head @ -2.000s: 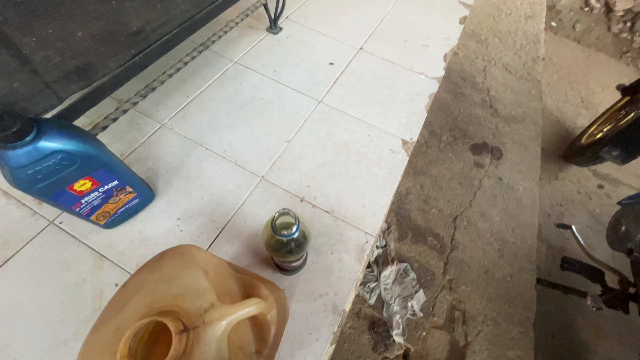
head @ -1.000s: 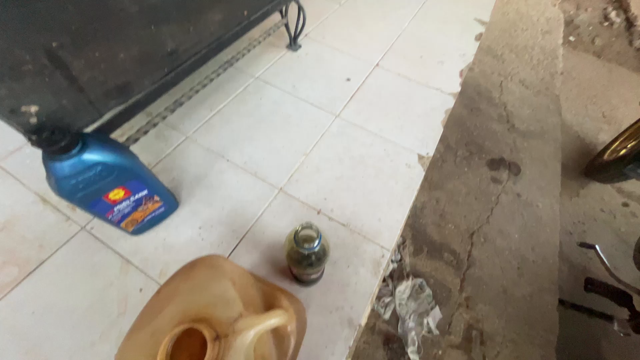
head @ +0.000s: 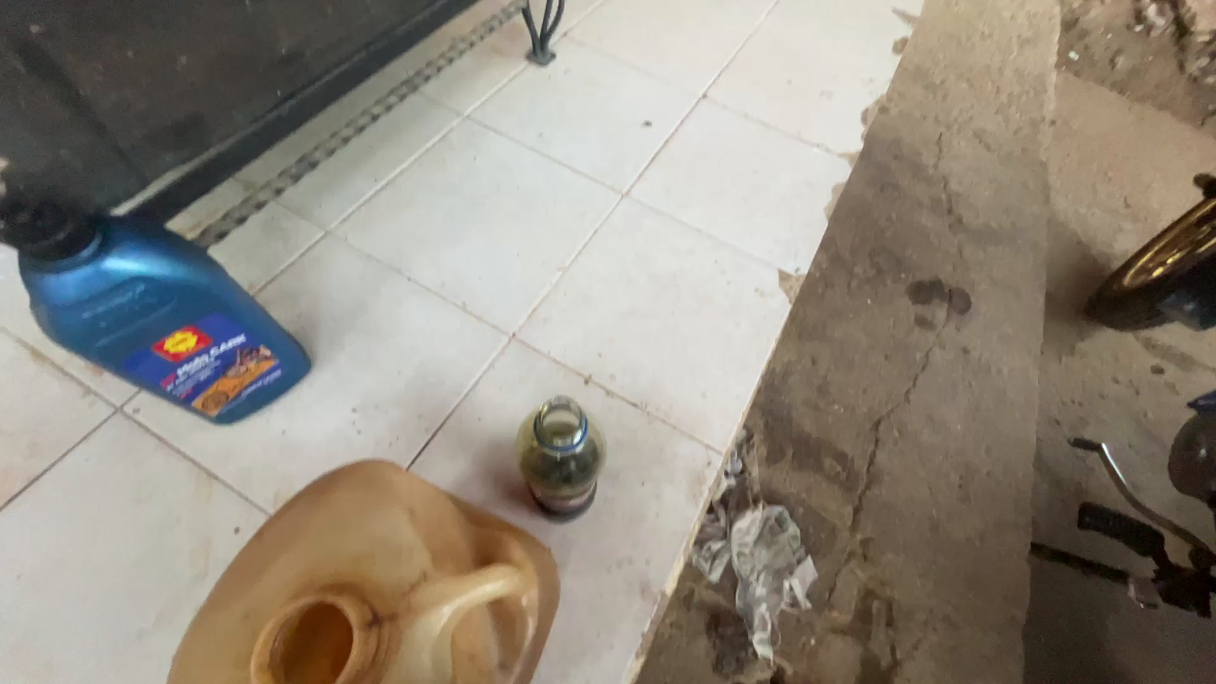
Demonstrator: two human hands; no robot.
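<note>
Neither of my hands shows in the head view. A blue plastic oil bottle [head: 180, 318] with a dark cap and a printed label is at the left, over the white floor tiles; whether anything holds its cap end is not visible. At the bottom is a stained tan plastic jug [head: 380, 532], uncapped, its wide mouth facing up and its moulded handle on the right. Just right of the jug, a small glass bottle [head: 560, 465] stands upright and uncapped on a tile, with dark contents low inside.
Crumpled plastic wrap [head: 765, 570] lies on the cracked concrete ledge [head: 912, 380] beside the tile edge. A dark panel [head: 190, 85] with a metal foot [head: 541, 43] stands at the upper left. At the right edge are a vehicle wheel [head: 1164, 271] and a foot pedal [head: 1121, 527].
The view has shifted a little. The blue bottle, the jug and the glass bottle show no plain change in place among themselves.
</note>
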